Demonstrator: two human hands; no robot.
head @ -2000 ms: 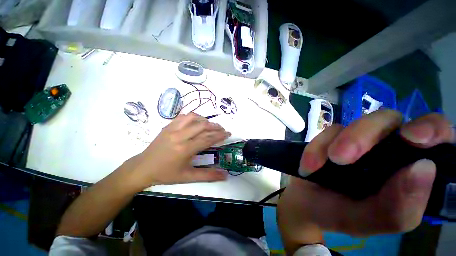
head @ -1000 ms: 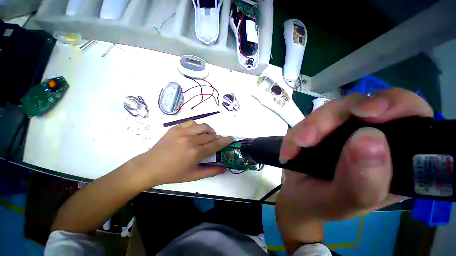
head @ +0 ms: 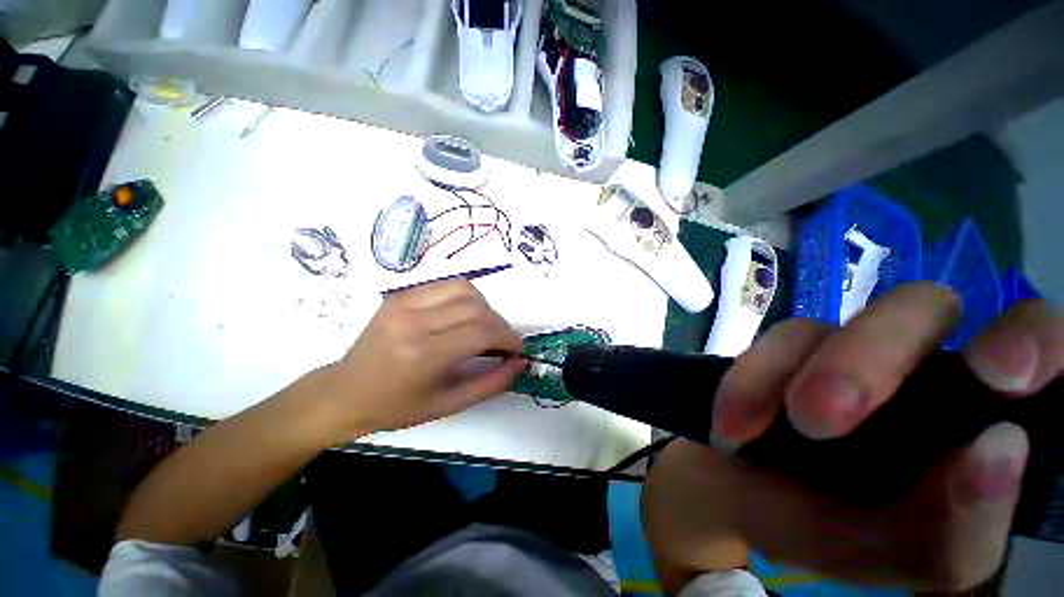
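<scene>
The green circuit board (head: 558, 343) lies in an open housing at the sheet's front edge, partly hidden by my hands and the tool. My right hand (head: 863, 432) grips the thick black electric screwdriver (head: 653, 385), whose front end is over the board. My left hand (head: 432, 353) has its fingertips pinched around the thin dark bit, just left of the screwdriver's nose; whether a screw is there is too small to tell. The dark tweezers (head: 449, 278) lie behind my left hand. Two oval head parts, one grey (head: 400, 232) and one white-rimmed (head: 453, 162), lie with red wires behind them.
Chromed parts (head: 319, 251) and loose screws (head: 323, 306) lie left of centre. A green board with an orange part (head: 109, 225) is far left. The compartment tray (head: 350, 99) stands behind. White housings (head: 671, 262) lie at right, beside a blue basket (head: 823, 268).
My left hand has gone from lying flat on the housing to pinching at the bit. My right hand and the screwdriver have shifted slightly right and down from a second ago.
</scene>
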